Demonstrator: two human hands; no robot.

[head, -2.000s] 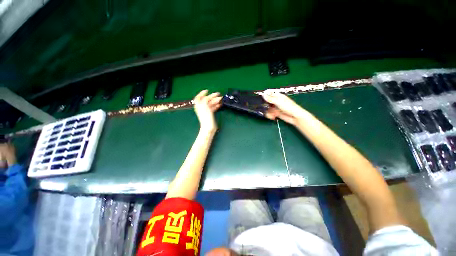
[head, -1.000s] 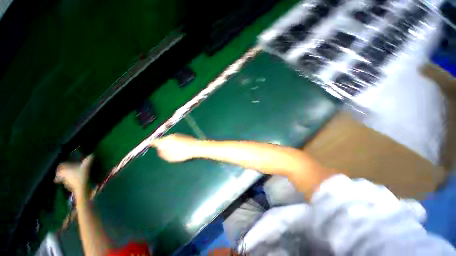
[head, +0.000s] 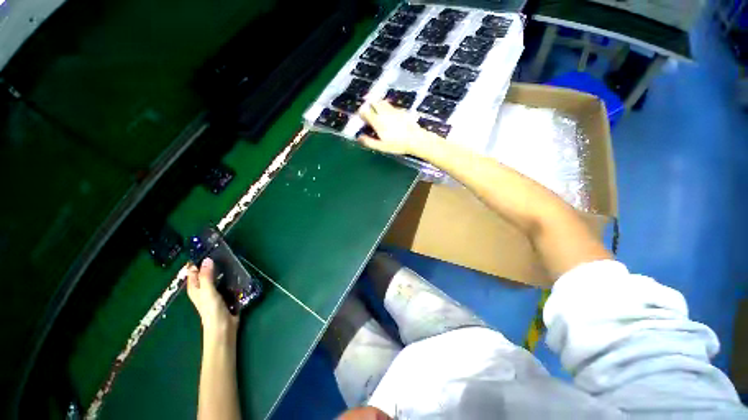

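My left hand (head: 207, 297) holds a dark phone unit (head: 231, 275) at the mat's conveyor-side edge, thumb on its face. My right hand (head: 389, 130) is over the near end of the clear blister tray (head: 482, 107), fingers spread at a black cover. Whether the fingers grip that cover cannot be told. The tray holds rows of small black covers (head: 435, 31).
The green bench mat (head: 344, 193) has a chipped edge strip (head: 254, 190). More phones (head: 166, 244) lie on the conveyor belt beyond. An open cardboard carton (head: 472, 234) with clear sheets (head: 545, 156) stands right of my knees. Another table (head: 611, 31) is behind it.
The view has swung right and steadied. My left hand now holds a phone unit over the mat edge; it was empty over the belt. My right hand has moved from the mat edge to the blister tray.
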